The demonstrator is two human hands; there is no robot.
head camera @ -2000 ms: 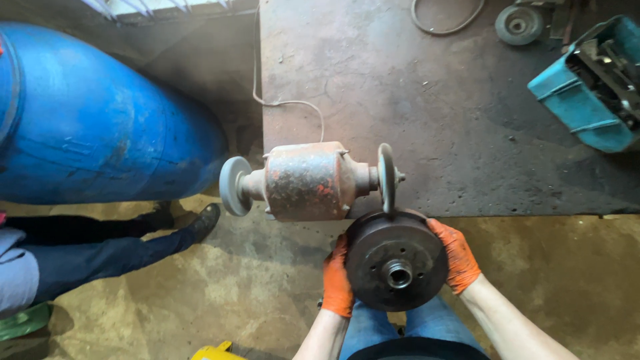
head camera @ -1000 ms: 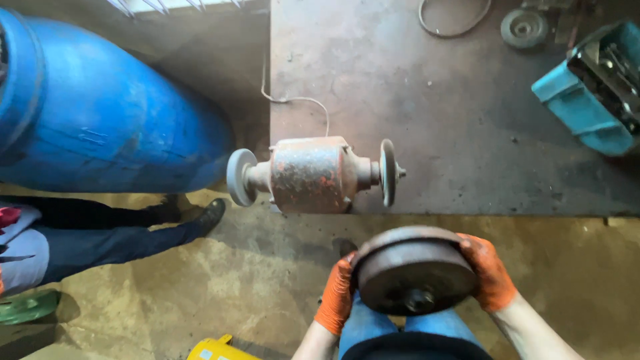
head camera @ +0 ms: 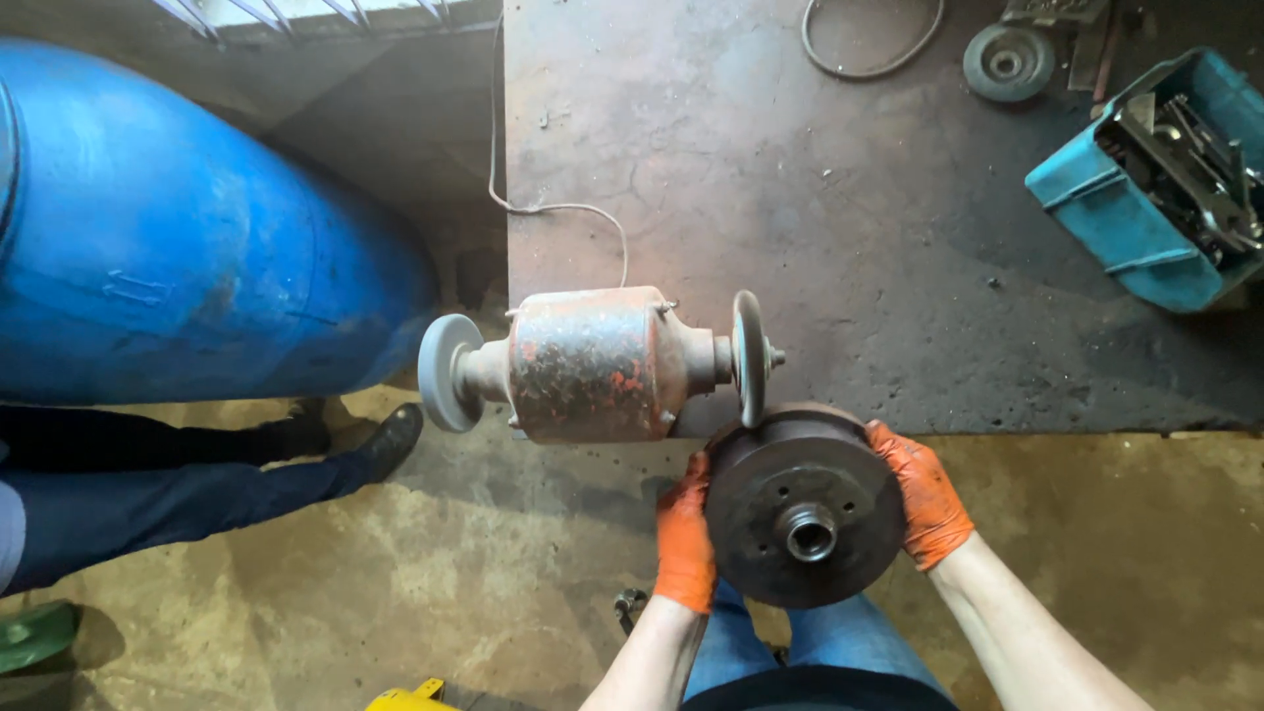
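A dark metal brake drum (head camera: 760, 553) with a threaded hub at its centre is held between my two orange-gloved hands. My left hand (head camera: 687, 538) grips its left side, and my right hand (head camera: 920, 497) grips its right side. The drum's far rim is at the lower edge of the right wheel (head camera: 750, 357) of a bench grinder (head camera: 588, 365); whether they touch I cannot tell. The grinder has a worn, reddish motor housing and sits at the near left corner of the workbench. A grey grinding wheel (head camera: 449, 373) is on its left end.
The metal workbench (head camera: 671, 148) carries a teal bin (head camera: 1126, 212) of metal parts, a small wheel (head camera: 1008, 63) and a cable loop (head camera: 839, 71). A blue plastic barrel (head camera: 197, 237) lies at the left. Below it are another person's legs (head camera: 188, 504). A yellow object (head camera: 410, 697) is at the bottom edge.
One second ago the drum was tilted and apart from the grinder. My hands have turned its hub face up towards the view and brought its rim back to the right wheel.
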